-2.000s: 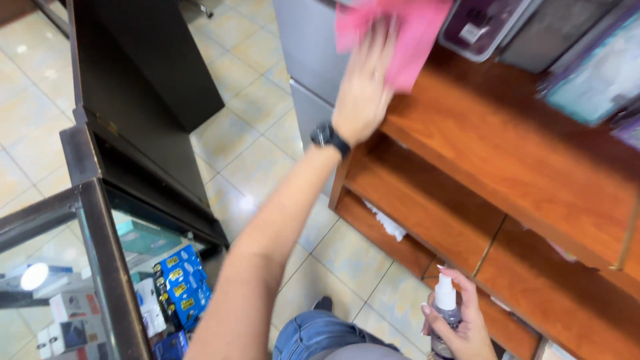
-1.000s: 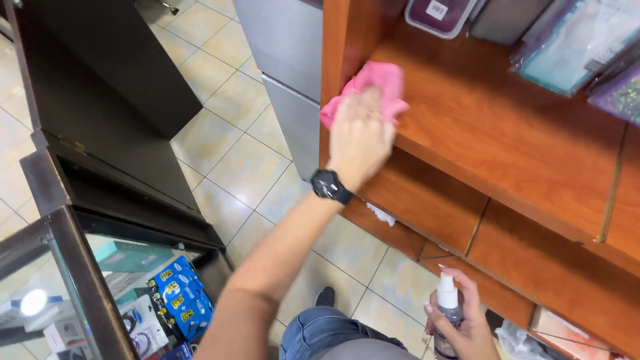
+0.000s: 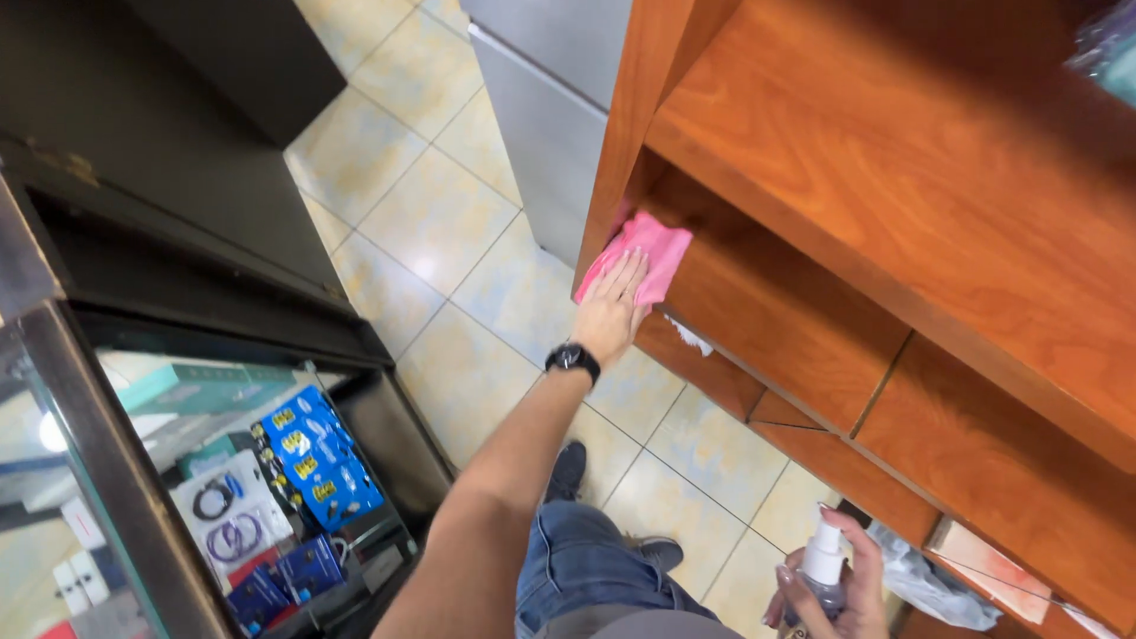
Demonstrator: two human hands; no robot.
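My left hand (image 3: 614,306), with a black watch on its wrist, presses a pink cloth (image 3: 661,253) against the left end of a lower shelf (image 3: 763,302) in a wooden shelving unit, by its side panel. The fingers lie spread over the cloth. At the bottom right, my right hand (image 3: 852,577) holds a small clear spray bottle (image 3: 824,564) with a white nozzle, upright, the index finger on top of the nozzle. The lower part of the bottle is cut off by the frame.
A grey metal cabinet (image 3: 550,133) adjoins the shelving. To the left stands a dark-framed glass display case (image 3: 115,461) with packaged cables (image 3: 232,515) and blue packages (image 3: 319,457). A plastic bag (image 3: 932,577) lies in the bottom shelf. Tiled floor (image 3: 479,355) runs between.
My left hand has moved with the pink cloth from the upper shelf down to the shelf below. My right hand still holds the spray bottle. The view has shifted somewhat.
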